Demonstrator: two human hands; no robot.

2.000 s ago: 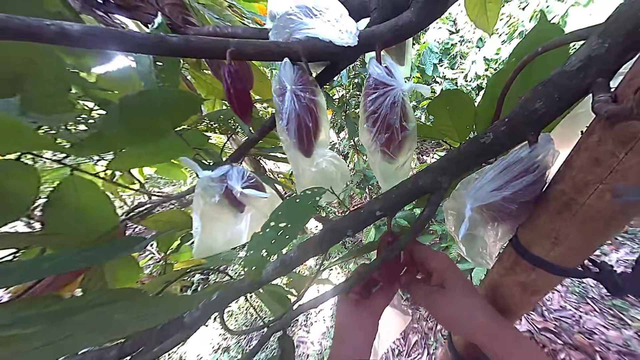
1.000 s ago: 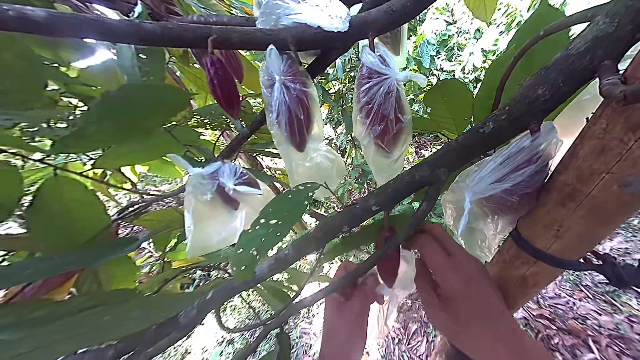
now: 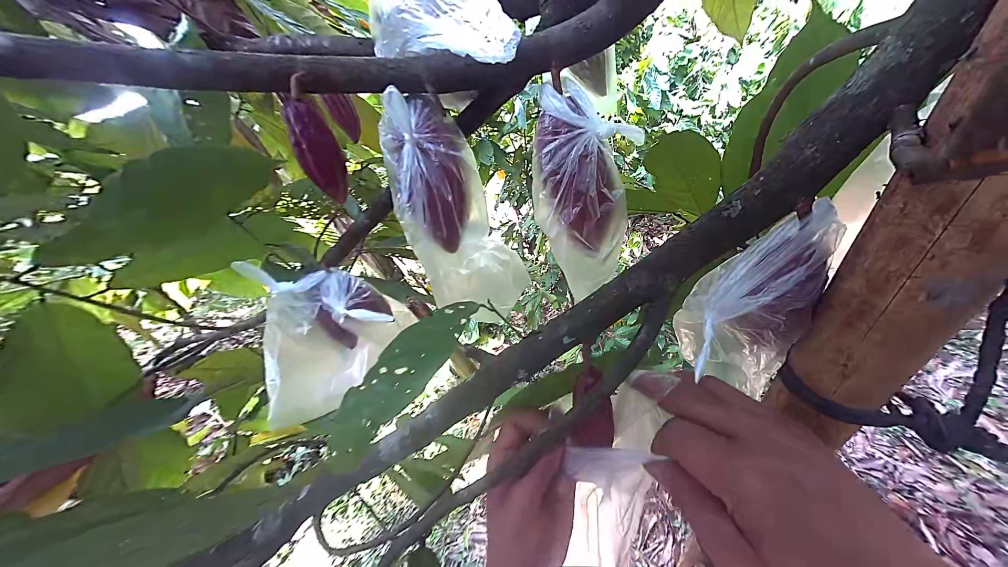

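Note:
A small dark red cacao pod [image 3: 592, 413] hangs by its stalk under the sloping branch, at lower centre. Below and behind it is a translucent plastic bag [image 3: 610, 504]. My left hand [image 3: 531, 480] is left of the pod, partly behind a thin branch, its fingers pinching the bag's edge. On the right, my right hand [image 3: 740, 465] grips the bag's upper part between thumb and fingers, so the plastic is stretched across between both hands. Cacao pods in knotted plastic bags hang above: one [image 3: 437, 181] at upper centre, another [image 3: 583, 181] beside it, and one [image 3: 760, 287] just above my right hand.
The thick branch [image 3: 630, 287] crosses diagonally in front of the hands, with a thin branch [image 3: 543, 449] below it. A wooden post [image 3: 906, 276] with a dark tie stands at right. Another bagged pod [image 3: 327, 339], bare pods [image 3: 315, 150] and large leaves [image 3: 165, 213] are at left.
The bag's plastic is now stretched between both hands beside the small pod. My right hand has moved down from beside the branch, and the pod hangs between the hands.

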